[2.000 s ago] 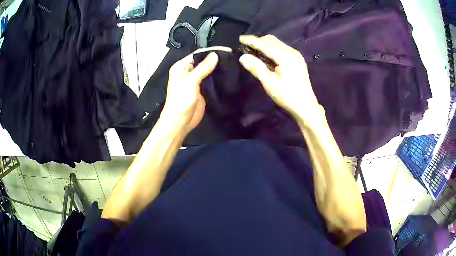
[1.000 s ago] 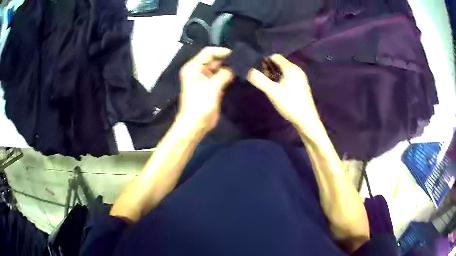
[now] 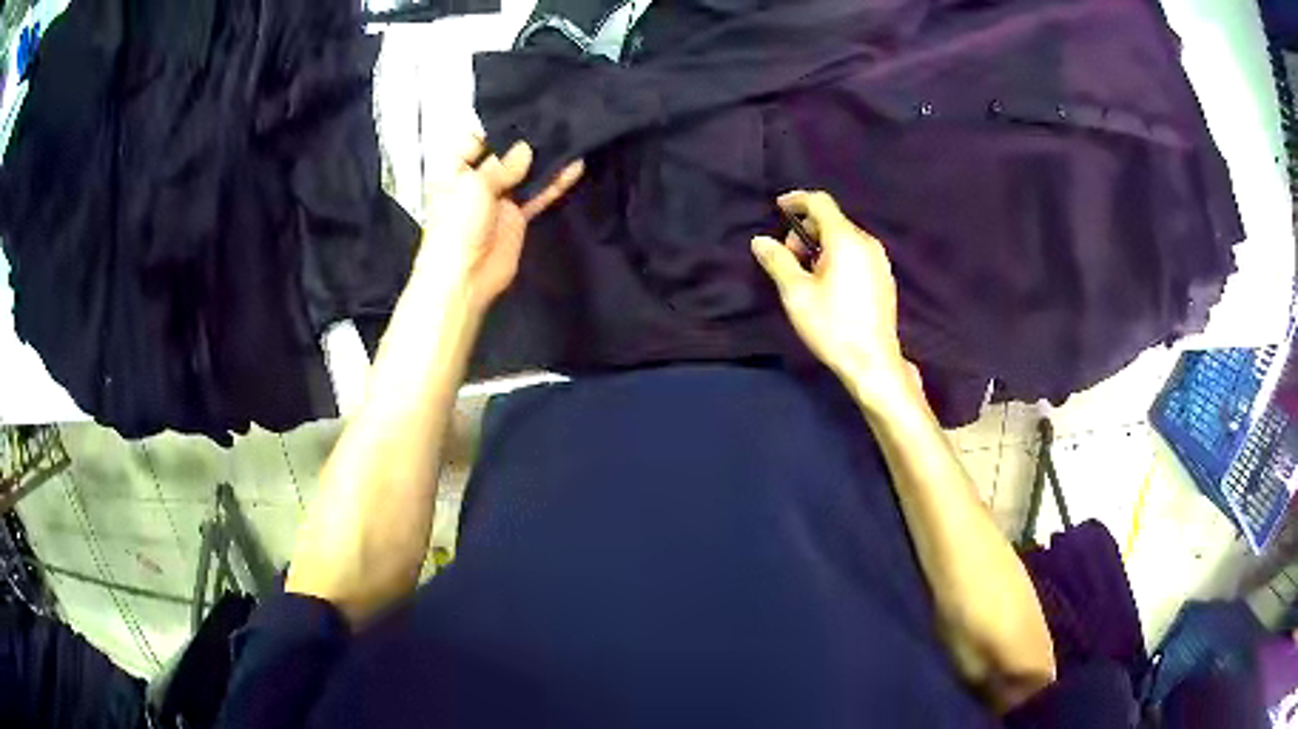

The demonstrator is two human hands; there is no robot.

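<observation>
A dark shirt [image 3: 996,228], purplish at the right, lies spread in front of me, with a row of small buttons at upper right. Its sleeve [image 3: 612,107] lies across the top with the end towards the left. My left hand [image 3: 491,214] is at the lower edge of the sleeve end, fingers spread; no clear grip on cloth shows. My right hand [image 3: 840,271] is over the middle of the shirt, holding a small dark tool, probably thread snips [image 3: 800,228], between thumb and fingers. Only part of the tool shows.
A second, blacker shirt [image 3: 185,214] lies at the left of the white table. A hanger hook [image 3: 552,29] and pale curved piece [image 3: 615,29] show at the top beyond the sleeve. A blue mesh basket [image 3: 1207,406] stands at lower right. Dark garments [image 3: 64,669] are at lower left.
The sleeve now lies across the shirt below the hanger hook, partly covering the pale piece. My left hand has moved left and its fingers have spread. My right hand has moved slightly right and down.
</observation>
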